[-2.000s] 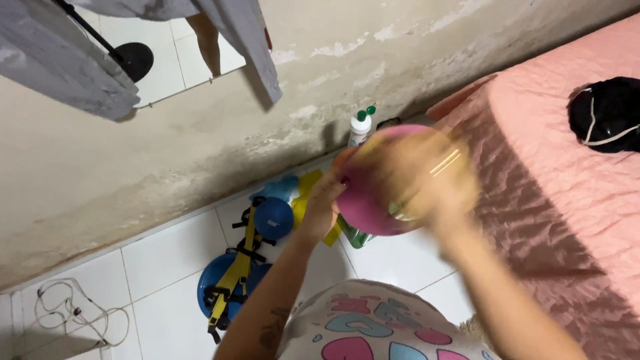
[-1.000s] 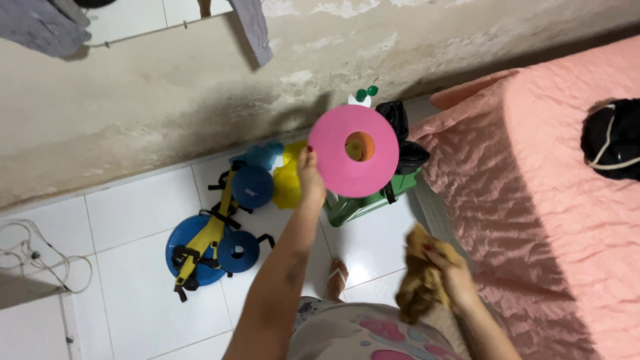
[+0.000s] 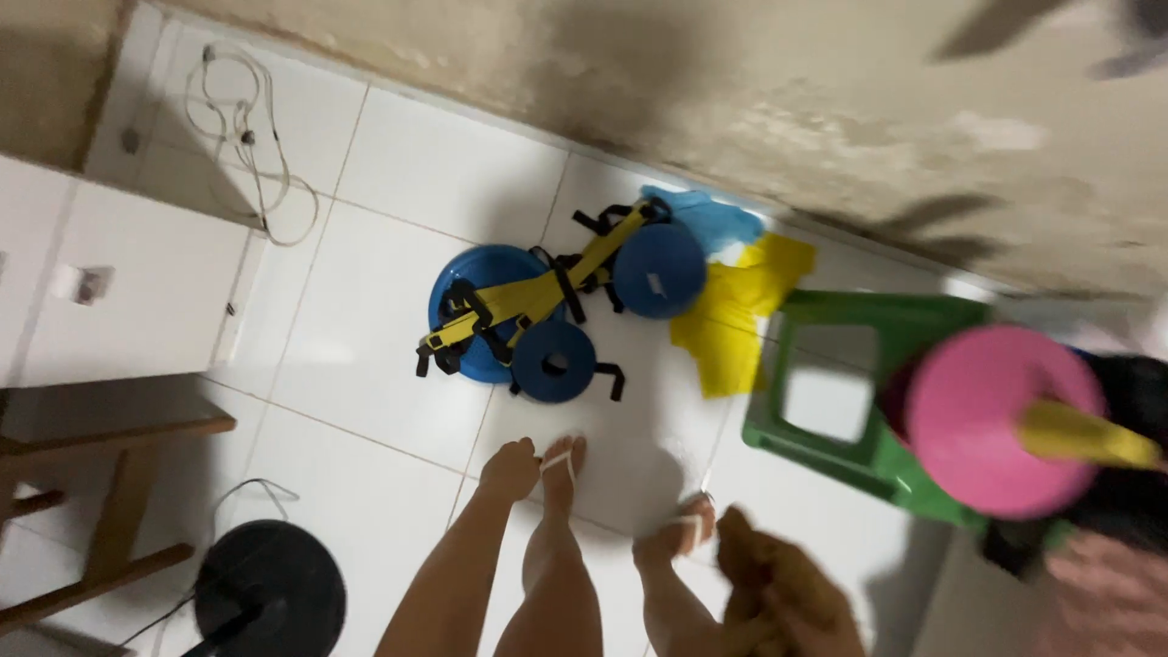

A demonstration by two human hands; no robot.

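My left hand [image 3: 511, 470] hangs low over the tiled floor, fingers curled, with nothing visible in it. Bunched in my right hand [image 3: 803, 593] is a brown cloth [image 3: 753, 570], blurred, at the lower right. A pink disc [image 3: 990, 420] lies at the green plastic stool [image 3: 821, 310], with a blurred yellow piece [image 3: 1086, 433] over it. Beyond my left hand, yellow and black straps [image 3: 520, 301] lie across a blue round basin [image 3: 493, 260]. Near them are a blue disc with a centre hole [image 3: 554, 362] and another blue disc [image 3: 659, 272].
Yellow cloth [image 3: 721, 351] and light-blue cloth [image 3: 707, 219] lie by the wall. A loose pale cable [image 3: 274, 173] is at the upper left, above a white cabinet [image 3: 128, 274]. A black round base [image 3: 271, 584] and a wooden frame [image 3: 119, 511] stand lower left.
The pink disc, held in my left hand a second ago, is now at the stool, out of that hand. My right hand still has the brown cloth. The view has swung left.
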